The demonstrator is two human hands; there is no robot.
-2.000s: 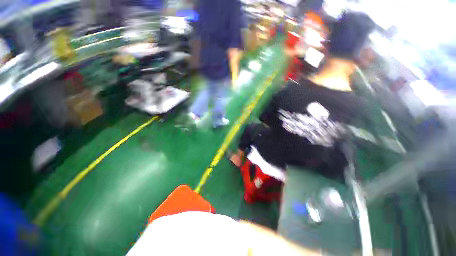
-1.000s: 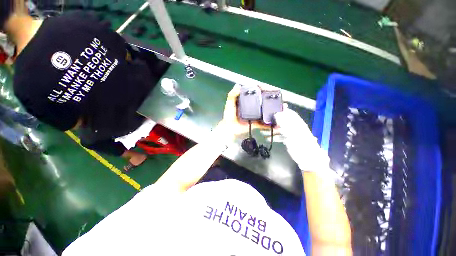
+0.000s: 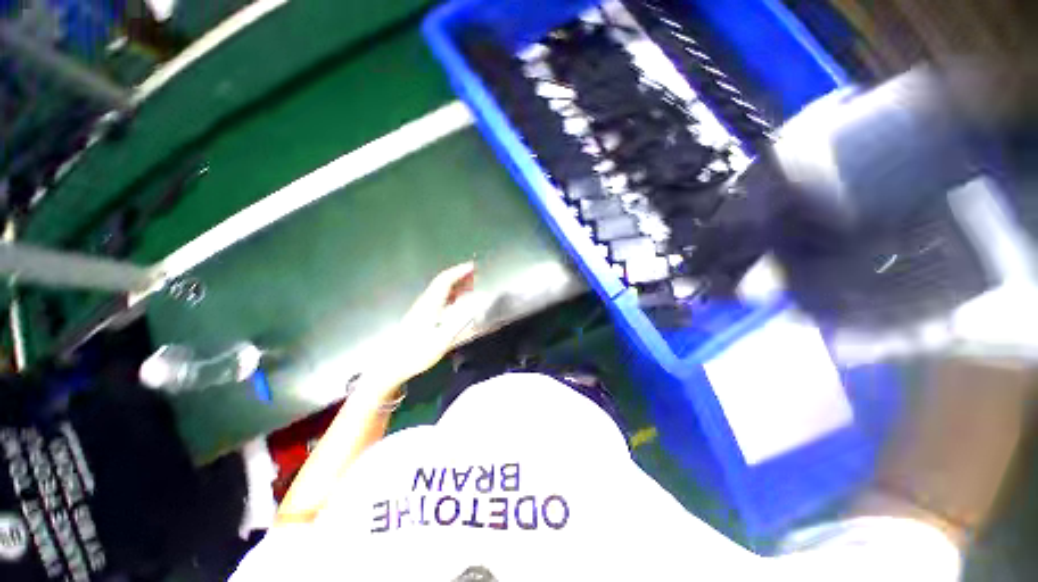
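My left hand (image 3: 430,327), bare with a thin bracelet, is over the narrow green bench (image 3: 376,244); it looks empty, fingers apart. My right hand cannot be made out surely: a large blurred white, grey and black shape (image 3: 899,193) covers the right side, and whether it is my gloved hand with something in it cannot be told. A deep blue crate (image 3: 515,154) at the bench end holds black power adapters (image 3: 649,259) in rows, some faces pale, with dark cords massed between them.
Below the full crate is another blue crate (image 3: 768,500) with a white liner sheet (image 3: 785,392). A clear bottle (image 3: 199,366) and a blue item (image 3: 263,384) lie at the bench's left end. A black-shirted person (image 3: 103,455) is at lower left. A white rail (image 3: 319,182) borders the conveyor.
The view has swung right towards the crates. The two adapters held together in my hands a second ago are no longer in my left hand, which has parted from the right.
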